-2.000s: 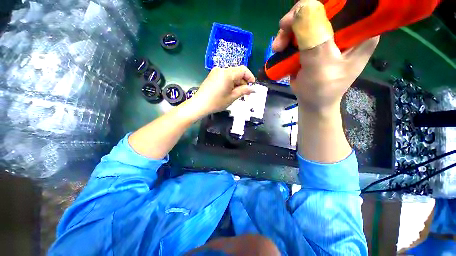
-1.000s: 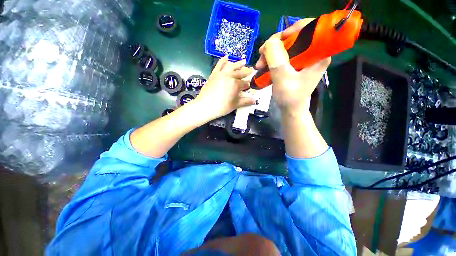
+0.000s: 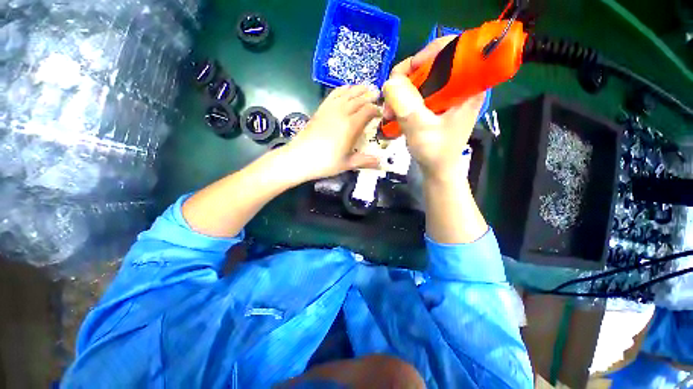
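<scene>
My right hand (image 3: pixel 437 121) holds the orange-red and black electric screwdriver (image 3: pixel 482 64). Its nose points down and left at the white assembly fixture (image 3: pixel 368 182). My left hand (image 3: pixel 334 133) is at the fixture's left, fingers bent around its upper part beside the screwdriver nose. Whether the left fingers pinch something is hidden. The screwdriver's tip is hidden between the hands. A black round part (image 3: pixel 357 199) shows at the lower end of the fixture. The black fixture base (image 3: pixel 327 209) lies below it, blurred.
A blue bin (image 3: pixel 319 67) of small silver screws stands behind the fixture; another is partly hidden behind my right hand. Several black round parts (image 3: pixel 259 124) lie at left, beside clear blister trays (image 3: pixel 83 129). A black tray (image 3: pixel 532 190) of small metal parts is at right, with silver tweezers (image 3: pixel 495 123) nearby.
The screwdriver has come down from the upper right to the fixture, and my right hand with it. My left hand has stayed near the fixture, its fingers more spread. The black tray appears farther right.
</scene>
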